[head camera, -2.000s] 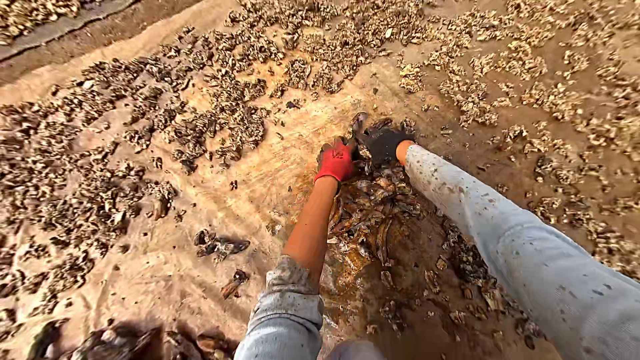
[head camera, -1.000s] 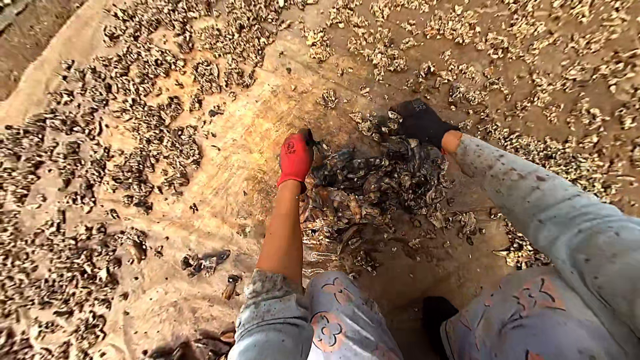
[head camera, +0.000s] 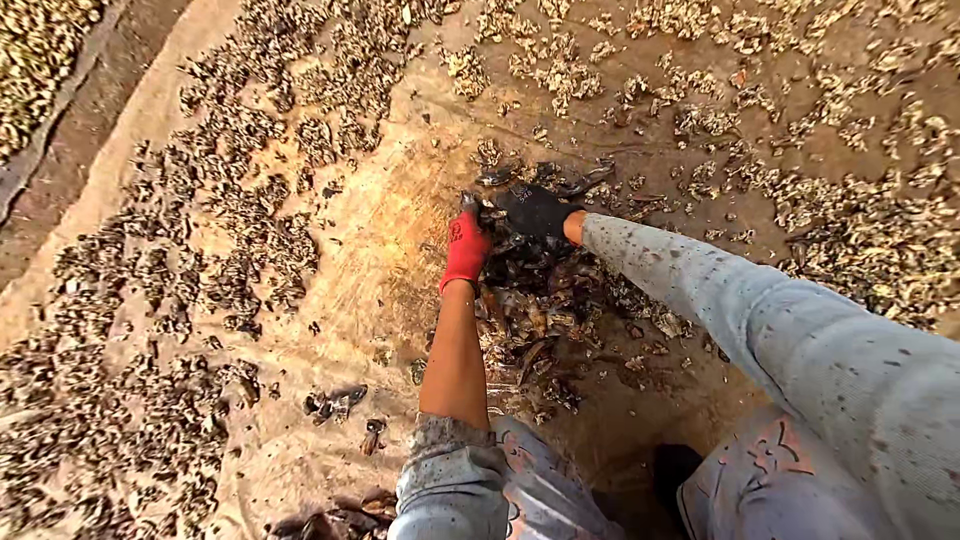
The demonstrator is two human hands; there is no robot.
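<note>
In the head view my left hand [head camera: 466, 244], in a red glove, is at the upper left edge of a dark, wet heap of shell-like pieces [head camera: 536, 292] on a brown sheet. Something dark shows at its fingertips, but what it is cannot be told. My right hand [head camera: 536, 211], in a black glove, lies close beside it on the heap's upper part, back of the hand up. Its fingers are mostly hidden, so a hold cannot be made out. Long dark pieces [head camera: 589, 178] lie just beyond the right hand.
Pale and brown dried pieces [head camera: 277, 150] are spread over the sheet [head camera: 360, 262] on the left, and more [head camera: 885, 232] on the right. Small dark clumps [head camera: 335, 403] lie left of my left forearm. A dark pile [head camera: 337, 523] is at the bottom edge. My legs are below the heap.
My hands were apart on either side of the heap a second ago; now they are close together at its upper part.
</note>
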